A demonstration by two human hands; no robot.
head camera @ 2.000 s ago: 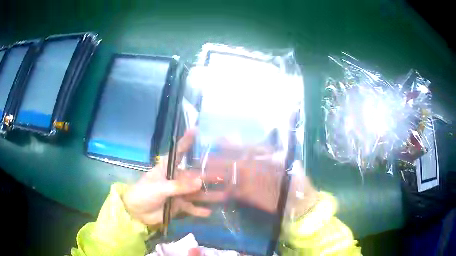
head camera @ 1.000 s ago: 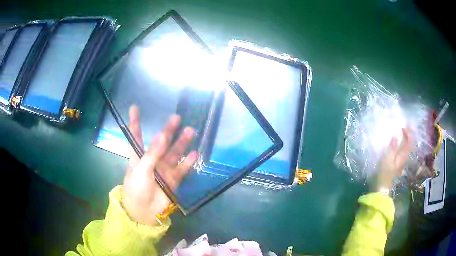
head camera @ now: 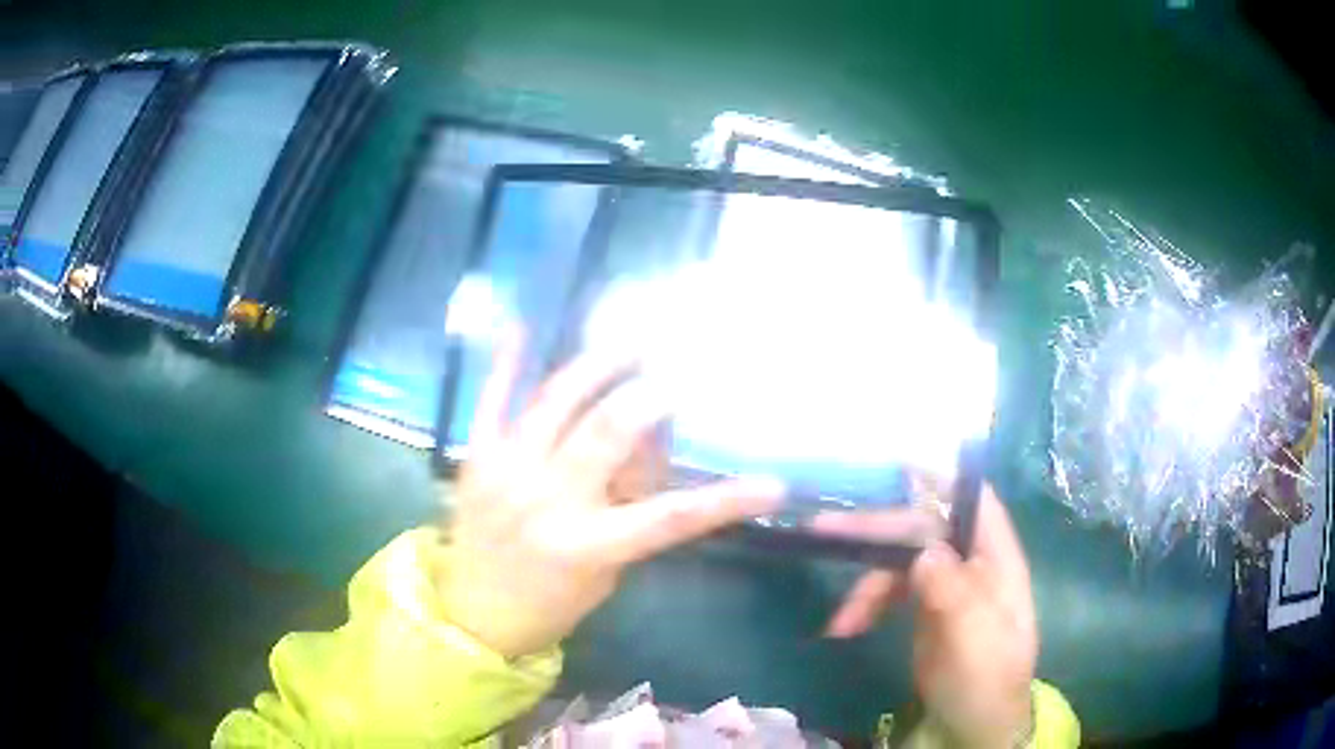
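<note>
A clear touch panel with a black border (head camera: pixel 622 174) is held up, roughly level, over two stacks. White glare covers much of it. My left hand (head camera: pixel 549 498) is on its lower left part, fingers spread and blurred, thumb along the lower edge. My right hand (head camera: pixel 974 615) grips its lower right corner between thumb and fingers. Behind it, the working stack (head camera: pixel 820 152) shows only at its top edge, with shiny plastic. The panel pile to its left (head camera: pixel 403 293) shows its left side, with a blue band at the bottom.
Panel stacks (head camera: pixel 220 183) with gold tabs stand at far left. A crumpled, glittering film pile (head camera: pixel 1171 388) lies at right, with a white rectangle with black outline (head camera: pixel 1299 574) beside it. The bench top (head camera: pixel 586 51) is green. A dark area lies beyond the near left edge.
The panel has turned from a slanted, diamond-like position to nearly level and moved right. My right hand has left the film pile and taken hold of the panel's lower right corner.
</note>
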